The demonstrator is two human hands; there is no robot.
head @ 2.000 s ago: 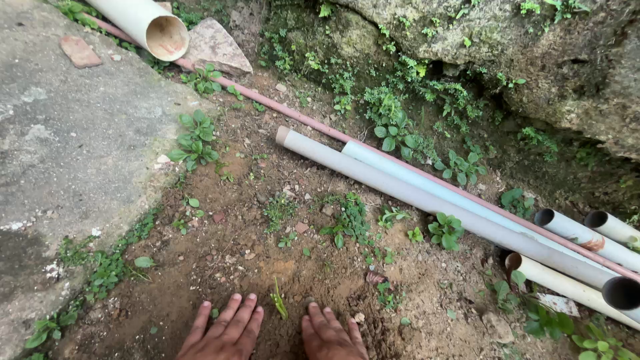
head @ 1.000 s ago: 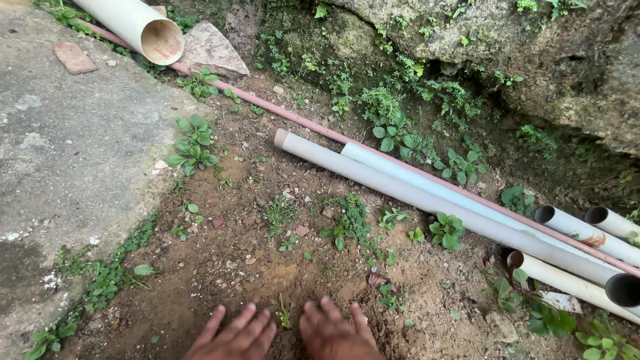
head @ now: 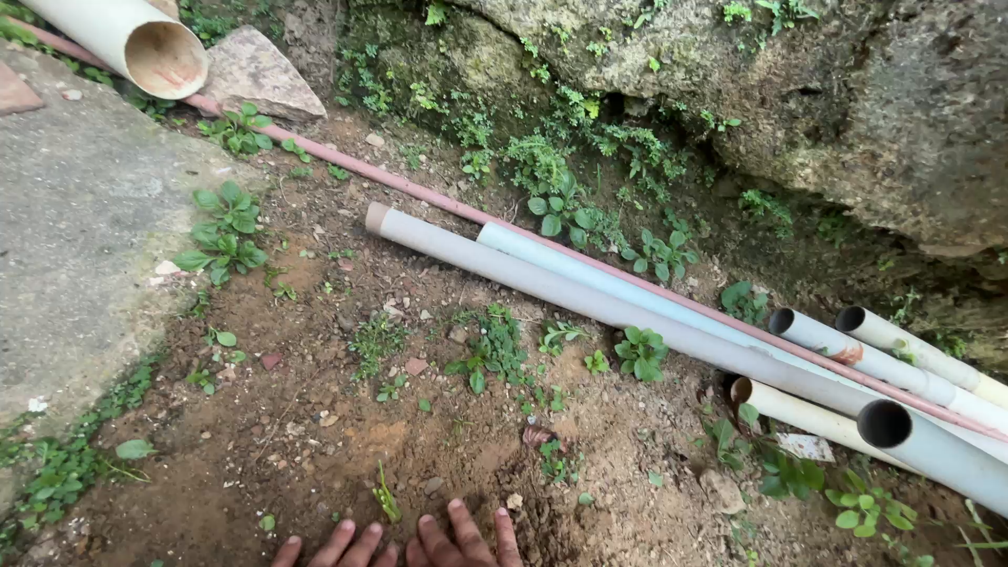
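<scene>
At the bottom edge, my left hand point(head: 339, 545) lies flat on or just over the brown soil point(head: 315, 449), fingers slightly apart. Beside it, to the right, my right hand point(head: 463, 539) is spread over the same soil and holds nothing. Only the fingers of both show. A small green sprout point(head: 386, 494) stands upright from the soil just beyond the gap between the hands. Low weeds point(head: 496, 346) grow farther ahead, and a small pale stone point(head: 514, 501) rests by the right fingertips.
A grey plastic pipe point(head: 551, 283), a pale blue pipe point(head: 630, 291) and a thin pink pipe point(head: 394, 183) run diagonally. More pipe ends point(head: 884, 424) lie at right. A wide cream pipe point(head: 118, 39), an angular stone point(head: 260, 75), a concrete slab point(head: 94, 213) and a mossy rock point(head: 866, 102) border the soil.
Both hands now sit lower in view, with less of them showing. The fingers of the left hand look closer together than one second ago.
</scene>
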